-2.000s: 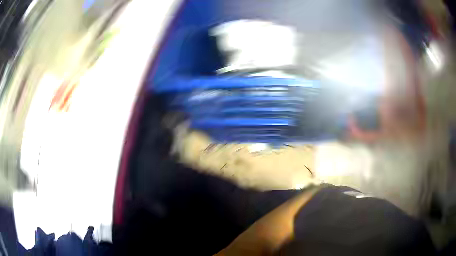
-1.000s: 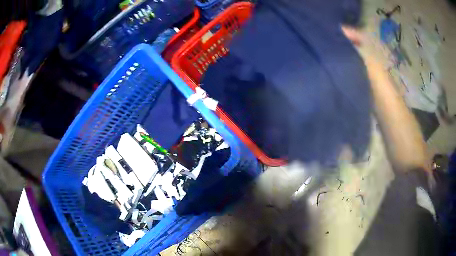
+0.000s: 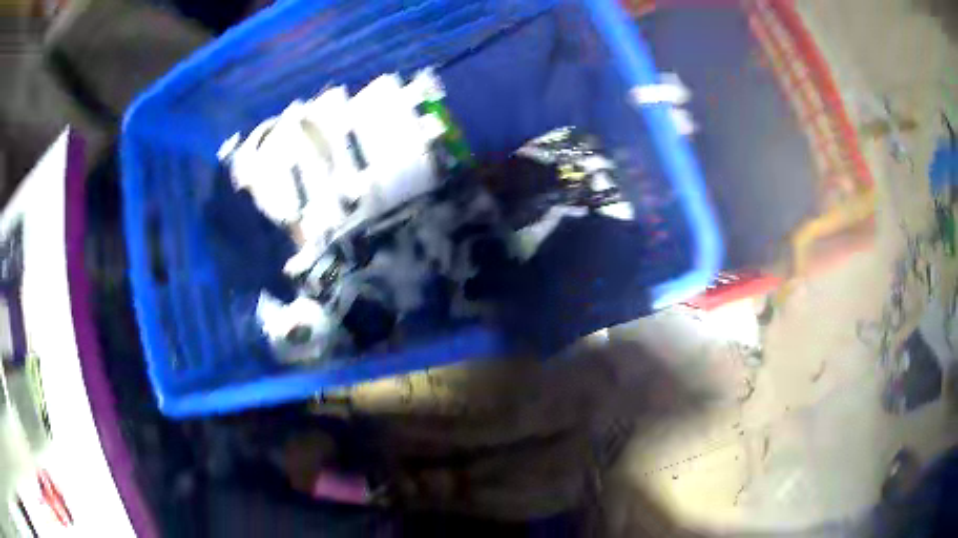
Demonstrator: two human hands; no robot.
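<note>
A blue plastic basket [image 3: 693, 200] fills the middle of the view. It holds white strips [image 3: 315, 158] and small white and dark scraps. Dark cloth [image 3: 567, 278] lies over its near right part and hides some of the rim. A red basket [image 3: 830, 116] stands against its right side, with flat dark navy cloth [image 3: 735, 137] in it. The picture is blurred. No left or right hand can be made out.
The white table edge with a purple border [image 3: 89, 347] runs down the left side. The pale floor [image 3: 704, 483] at the right and below has thread bits and scraps. A small blurred pink patch [image 3: 341, 485] shows at the bottom.
The view has shifted, and the blue basket appears farther up and right. The bare forearm and hand at the dark cloth have left the view. The cloth now lies low in the red basket.
</note>
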